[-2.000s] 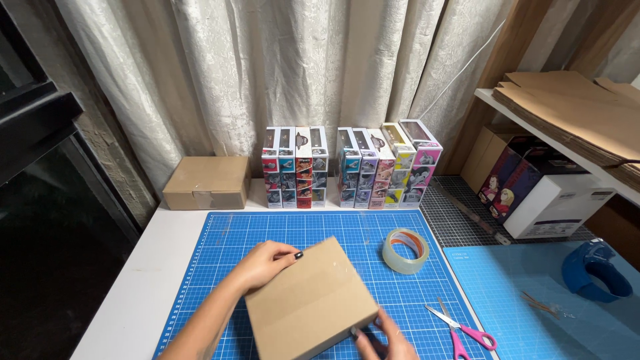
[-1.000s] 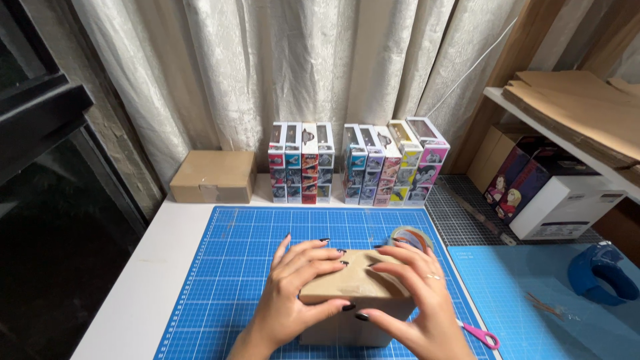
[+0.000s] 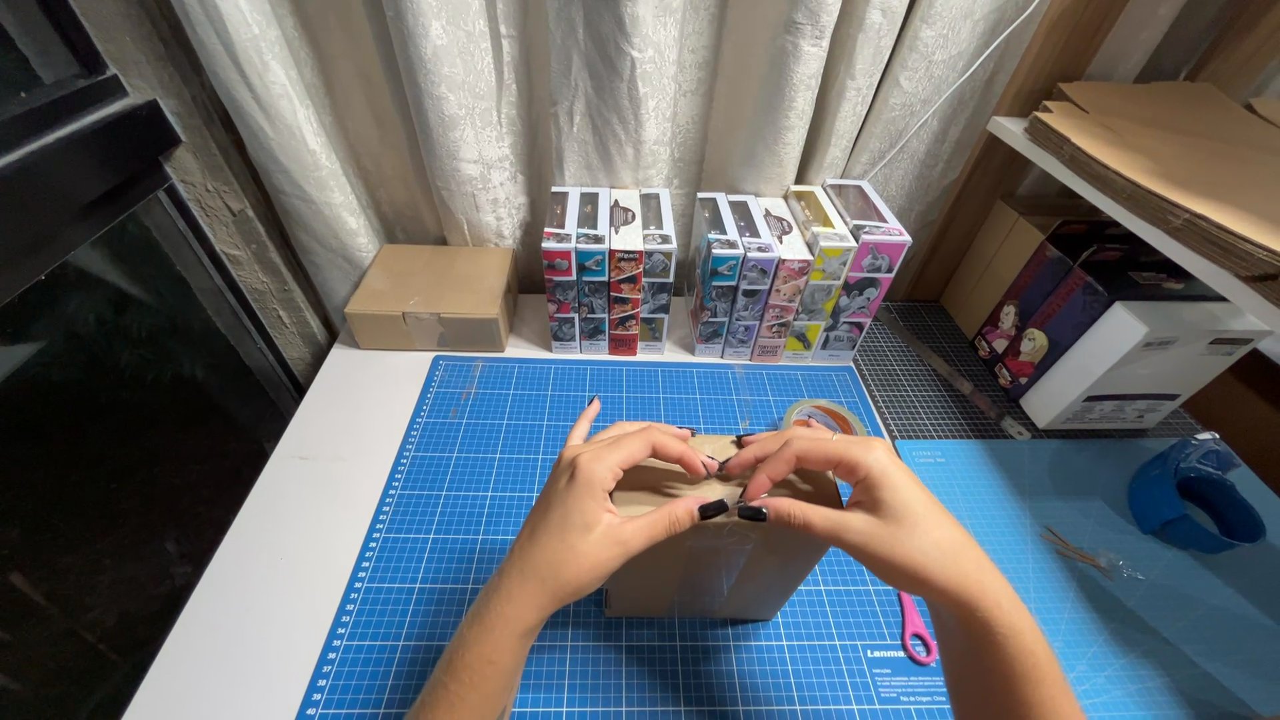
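Observation:
A brown cardboard box [image 3: 700, 575] stands on edge on the blue gridded cutting mat [image 3: 480, 450]. My left hand [image 3: 600, 490] and my right hand [image 3: 850, 490] meet over its upper side, fingertips and thumbs close together near the middle. Clear tape shows faintly on the near face. What the fingertips pinch, if anything, is too small to tell. Behind my right hand lies a roll of clear tape [image 3: 822, 414], partly hidden. One pink scissor handle [image 3: 915, 630] shows beside my right forearm; the rest of the scissors is hidden.
Another closed cardboard box [image 3: 430, 300] sits at the back left. Several illustrated figure boxes [image 3: 625, 290] stand in two groups by the curtain. At right are a second blue mat [image 3: 1060, 600], a blue tape dispenser [image 3: 1195, 495], a white box [image 3: 1140, 360] and a shelf of flat cardboard [image 3: 1170, 170].
Two seconds ago the box lay tilted with a broad face up; now it stands on edge. Both hands have moved onto its upper side, and over the last second the fingertips have drawn closer together.

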